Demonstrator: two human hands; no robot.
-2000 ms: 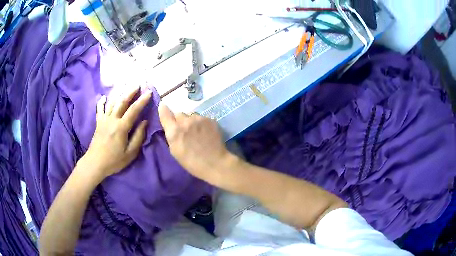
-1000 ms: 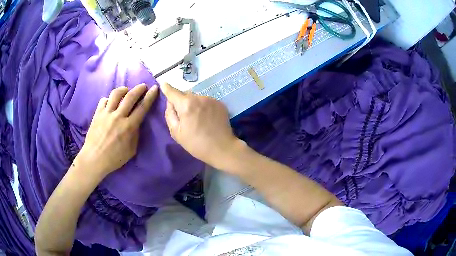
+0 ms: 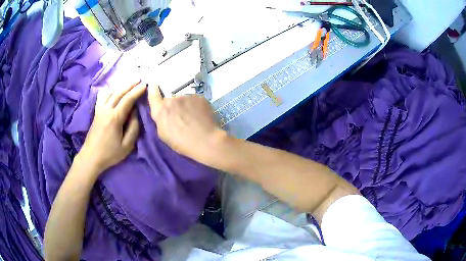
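A purple garment lies over the front left of the machine table and hangs over the lap. My left hand lies on the cloth, fingers pointing toward the needle area. My right hand is beside it on the right, its fingertips at the cloth edge near my left fingertips. It grips that edge; the thumb is hidden. The sewing machine head stands just beyond both hands, with a bright glow at the needle that hides the stitching point. A hinged metal arm lies right of the needle.
Dark green scissors and orange-handled snips lie at the table's far right, near a white cord. A measuring scale with a tan strip runs along the front edge. A purple heap is to the right.
Both hands have moved forward, closer to the needle glow. The cloth left of my left hand is more bunched than a second ago. The view has also shifted slightly.
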